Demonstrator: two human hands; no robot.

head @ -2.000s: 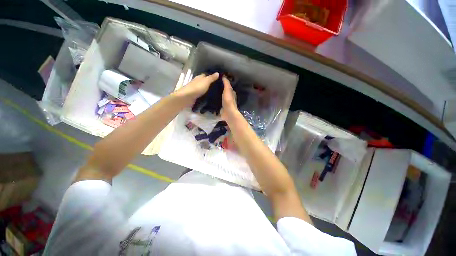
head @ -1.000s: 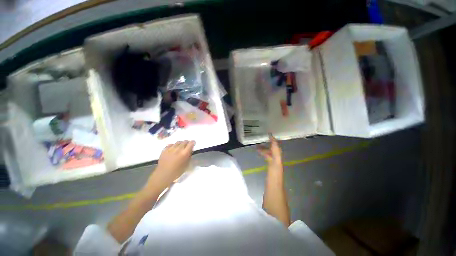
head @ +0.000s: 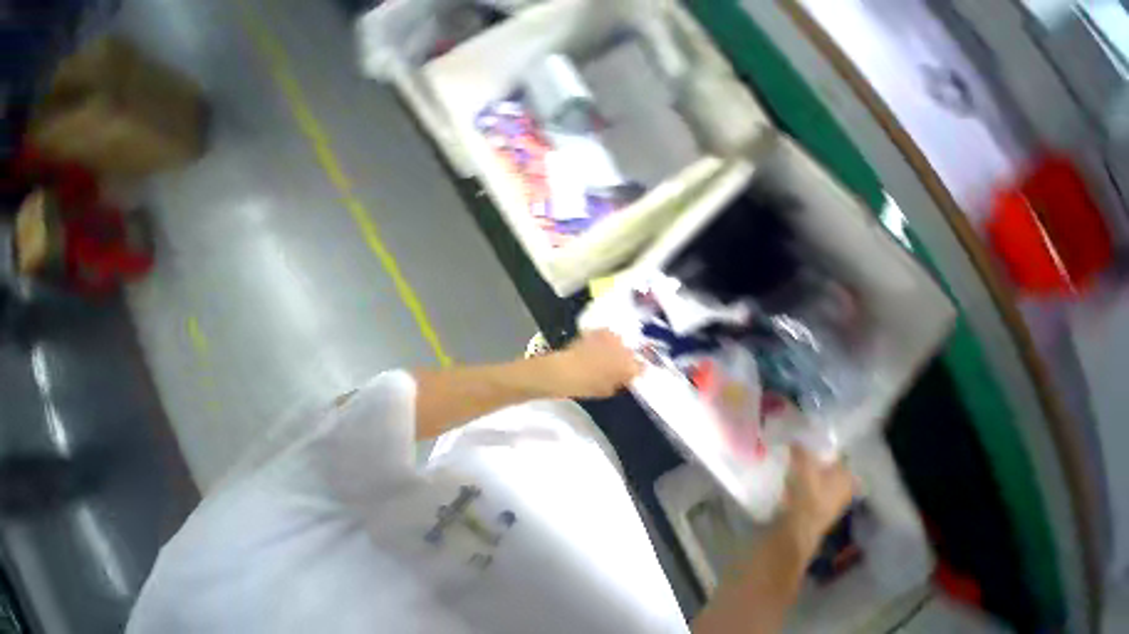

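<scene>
A white bin (head: 885, 251) holds a dark cluster of small parts (head: 745, 248) at its far left end, with clear plastic, dark slim parts and pink-orange pieces (head: 735, 403) nearer me. My left hand (head: 603, 363) is closed over the near rim of this bin. My right hand (head: 817, 489) is at its right corner, blurred, with the fingers bent around the rim. The bin's right corner overlaps the bin beside it. Neither hand holds a loose part.
A second white bin (head: 575, 263) with a white roll, cards and pink-purple pieces stands to the left. Another bin (head: 910, 545) with dark parts is at the lower right. A red tray (head: 1050, 229) is on the pale shelf. A cardboard box (head: 118, 112) stands on the floor.
The view has turned. My left hand has closed on the near rim. My right hand has moved from in front of the right bin to the middle bin's corner.
</scene>
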